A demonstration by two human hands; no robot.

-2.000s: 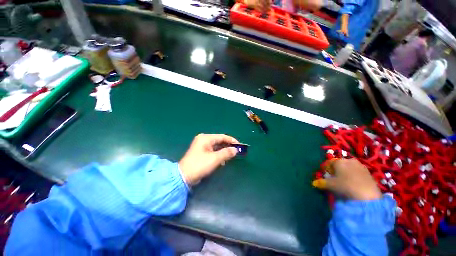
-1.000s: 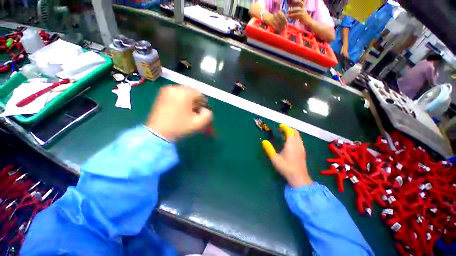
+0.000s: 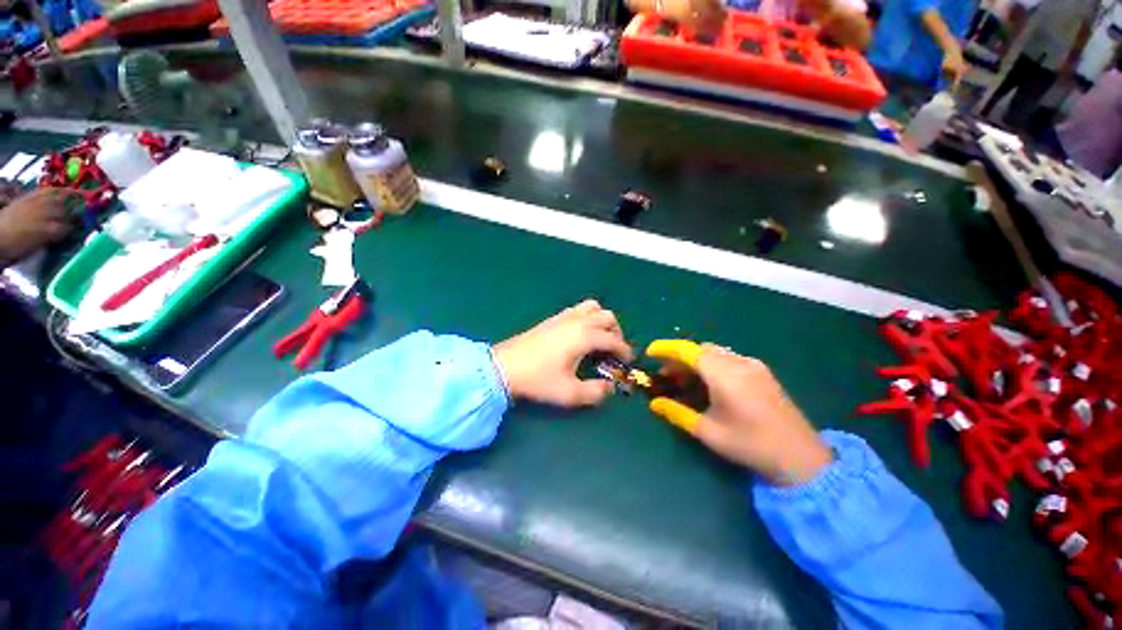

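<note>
A small black and gold electronic assembly [image 3: 625, 374] is held between my two hands above the green bench. My left hand [image 3: 564, 357] pinches its left end with thumb and fingers. My right hand [image 3: 738, 409], with yellow cots on thumb and index finger, is at its right end; the fingers hide part of it. A red spring clamp [image 3: 322, 330] lies on the bench to the left, with a bar at its jaws.
Red clamps [image 3: 984, 400] are piled at right. At left are a green tray [image 3: 160, 322], a black phone-like rectangle [image 3: 222, 330] and two bottles [image 3: 384, 170]. More assemblies [image 3: 634, 206] lie beyond the white strip [image 3: 726, 261]. Another person's hand [image 3: 35, 224] is at far left.
My left hand has put down the red clamp at left and come back to the middle. The assembly from the bench is now between my hands. The view has shifted.
</note>
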